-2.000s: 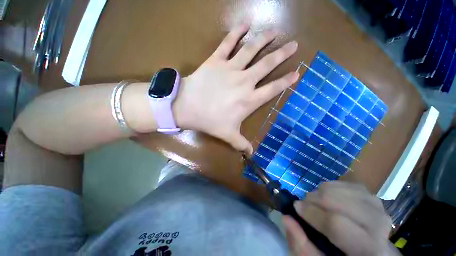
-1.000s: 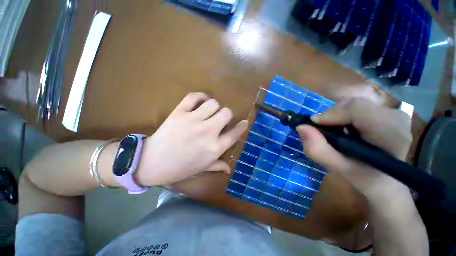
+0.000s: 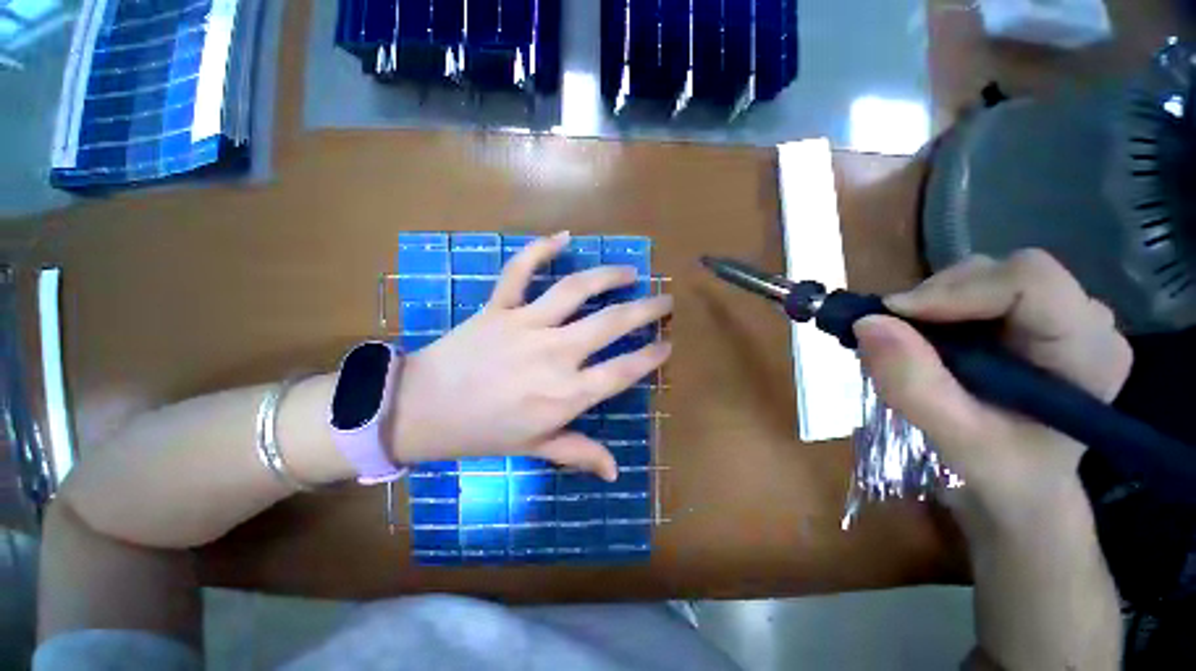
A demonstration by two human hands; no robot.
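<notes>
A blue solar cell panel (image 3: 531, 518) lies flat on the brown sheet in front of me, with thin wire ends sticking out past its left and right edges. My left hand (image 3: 538, 354) lies across the upper middle of the panel with its fingers spread and covers some cells. My right hand (image 3: 990, 347) holds a black soldering iron (image 3: 859, 321) by its handle. The iron's metal tip points left, above the brown sheet to the right of the panel, apart from it.
White strips (image 3: 824, 380) and a loose pile of silver ribbon (image 3: 898, 459) lie at the right. Dark blue cell stacks (image 3: 702, 46) stand at the back on a grey mat. A finished panel stack (image 3: 151, 92) is upper left. A grey canister (image 3: 1049, 184) stands at the right.
The view has shifted and the panel now lies straight. My left hand has moved from beside the panel onto it. The iron has moved off the panel's left edge to its right side.
</notes>
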